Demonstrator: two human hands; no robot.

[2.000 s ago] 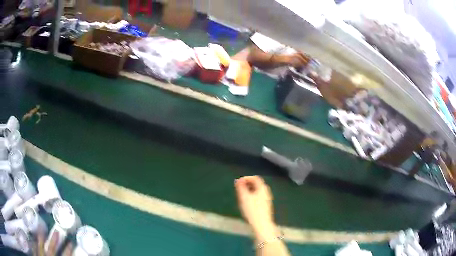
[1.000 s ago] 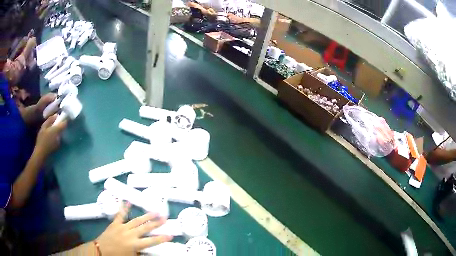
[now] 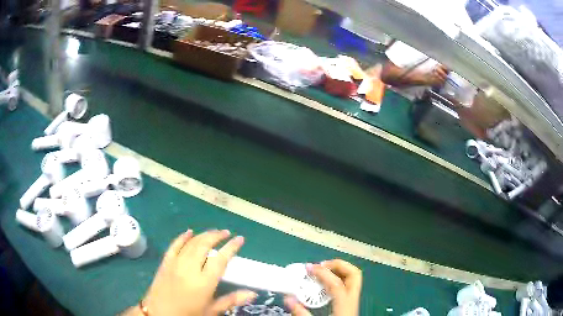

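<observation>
One white handheld fan body (image 3: 262,275) lies crosswise between my hands at the bottom centre, its handle to the left and its slotted round head to the right. My left hand (image 3: 194,274) has its fingers around the handle end. My right hand (image 3: 333,285) grips the head. A loose heap of small parts (image 3: 262,307) shows just below the fan, partly cut off by the bottom edge. Several more white fan bodies (image 3: 99,231) lie piled on the green bench at the left.
A pale edge strip (image 3: 278,221) separates the bench from the dark green conveyor (image 3: 247,160). More white parts (image 3: 474,301) lie at the lower right. Across the conveyor are a cardboard box (image 3: 207,57), a plastic bag (image 3: 285,65), a dark device (image 3: 435,120) and a person's arm (image 3: 413,75).
The view has swung back right from the left pile. My left hand has left the pile and now holds a fan body. My right hand, out of view a second ago, now grips its head.
</observation>
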